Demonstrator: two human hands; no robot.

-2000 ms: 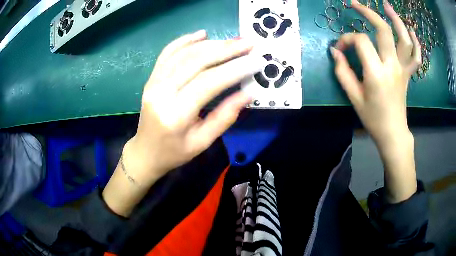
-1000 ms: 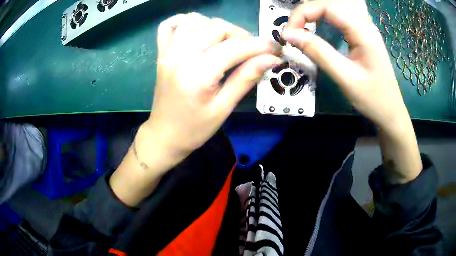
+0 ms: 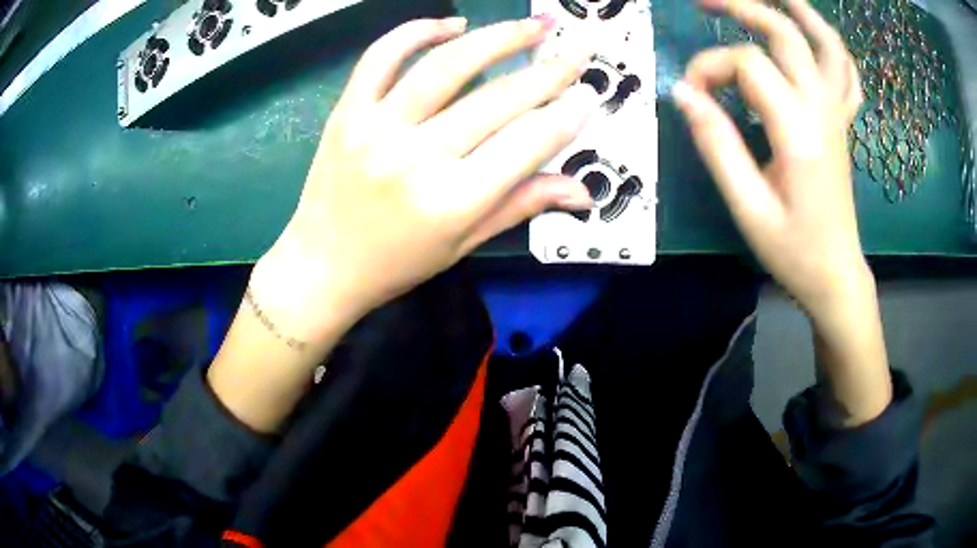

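A silver-white metal panel (image 3: 628,137) with round black fan-like cutouts stands upright in front of me on the green surface, its top cut off by the frame. My left hand (image 3: 429,161) lies over its left side with fingers spread, fingertips on the panel near the cutouts. My right hand (image 3: 782,139) is just right of the panel, raised, thumb and index finger close together; I cannot tell whether a ring is between them. A pile of small wire rings (image 3: 895,107) lies at the right, partly behind my right hand.
Another pale panel (image 3: 177,91) with round cutouts lies at the upper left of the green bench (image 3: 230,182). The bench's near edge crosses below the panel. A blue stool (image 3: 129,375) stands below at the left. A shiny clear edge shows at the far right.
Since one second ago my right hand has moved off the panel to the right. My left hand's fingers have spread over the panel, which sits slightly further left and lower in view.
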